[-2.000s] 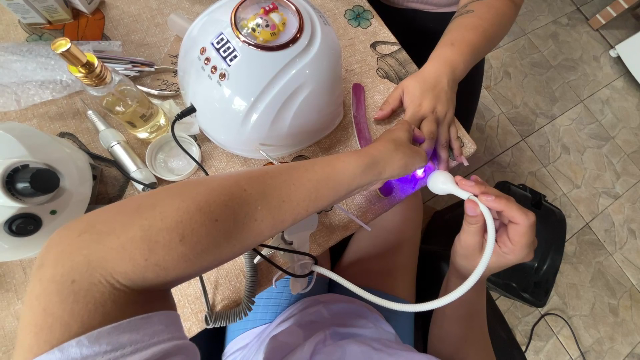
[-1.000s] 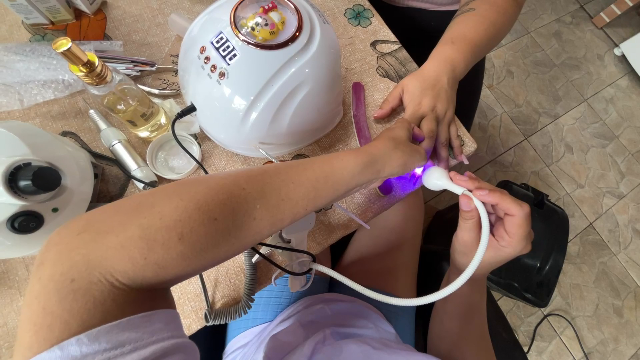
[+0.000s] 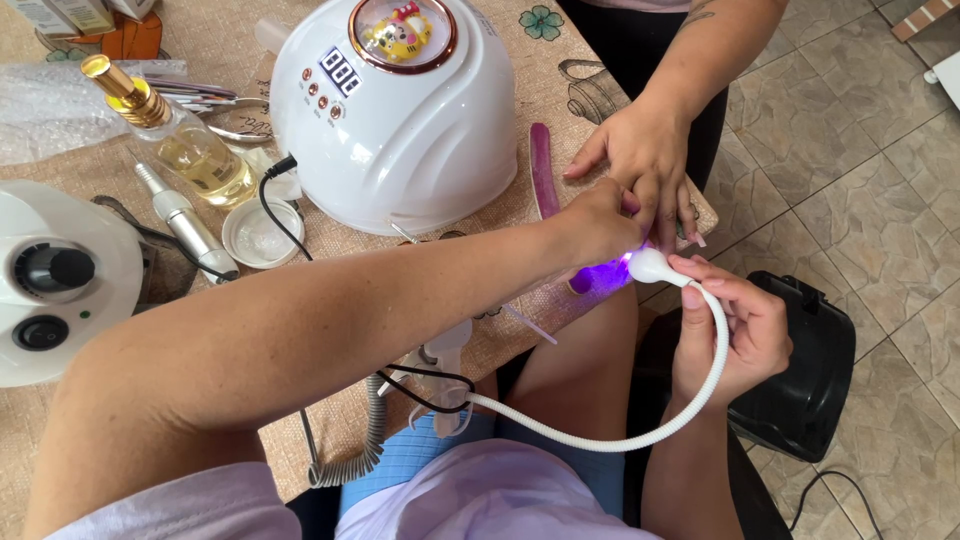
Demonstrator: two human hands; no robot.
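Observation:
My left hand (image 3: pixel 604 225) reaches across the table and pinches a finger of another person's hand (image 3: pixel 649 154), which lies palm down near the table corner. My right hand (image 3: pixel 731 322) holds the neck of a white gooseneck UV lamp (image 3: pixel 651 266) between thumb and fingers. The lamp head is lit violet, close beside my left fingertips and the other person's fingers. Its flexible neck curves down to a clamp (image 3: pixel 450 345) at the table edge. My left fingertips are partly hidden. A purple nail file (image 3: pixel 544 169) lies behind my left hand.
A white nail lamp dryer (image 3: pixel 397 127) stands behind my left forearm. To the left are a glass bottle with gold cap (image 3: pixel 206 157), a nail drill handpiece (image 3: pixel 184 225), a small white lid (image 3: pixel 262 232) and a drill control unit (image 3: pixel 60 300). A black bin (image 3: pixel 802 367) stands at right.
My right hand and the lamp head have shifted slightly left, nearer my left fingertips. My left hand and the other person's hand look nearly unmoved.

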